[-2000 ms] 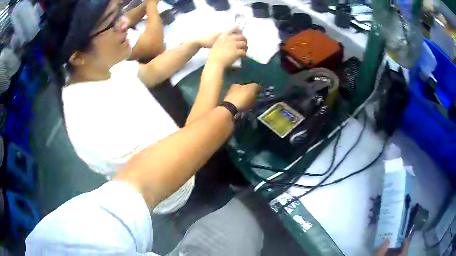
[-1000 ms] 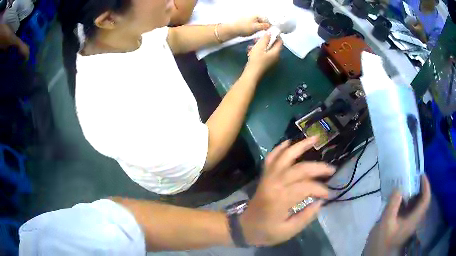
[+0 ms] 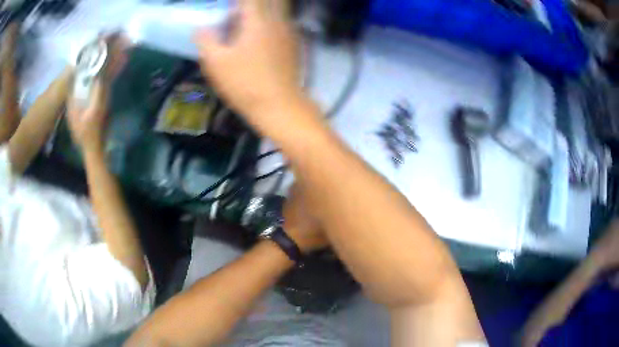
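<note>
My right hand (image 3: 248,57) reaches across to the upper left, blurred. Its fingers are at the end of a pale white-blue carton (image 3: 170,27), which they appear to grip. My left hand (image 3: 305,220), with a dark wristband behind it, is low in the middle; my right forearm covers most of it, so its fingers are hidden. A dark handheld fan (image 3: 468,152) lies on the white bench (image 3: 434,196). A loose pile of small dark fittings (image 3: 399,133) lies to its left.
Pale cartons (image 3: 533,122) stand at the right, below a blue bin (image 3: 468,30). A yellow-panelled black meter (image 3: 184,110) and black cables (image 3: 254,166) are at the left. A neighbour at far left holds a white fan (image 3: 88,68). Another person's forearm (image 3: 570,298) shows at lower right.
The view has swung right. My right hand has moved with the carton across to the upper left, over my left arm. My left hand, spread open before, is now low and mostly covered.
</note>
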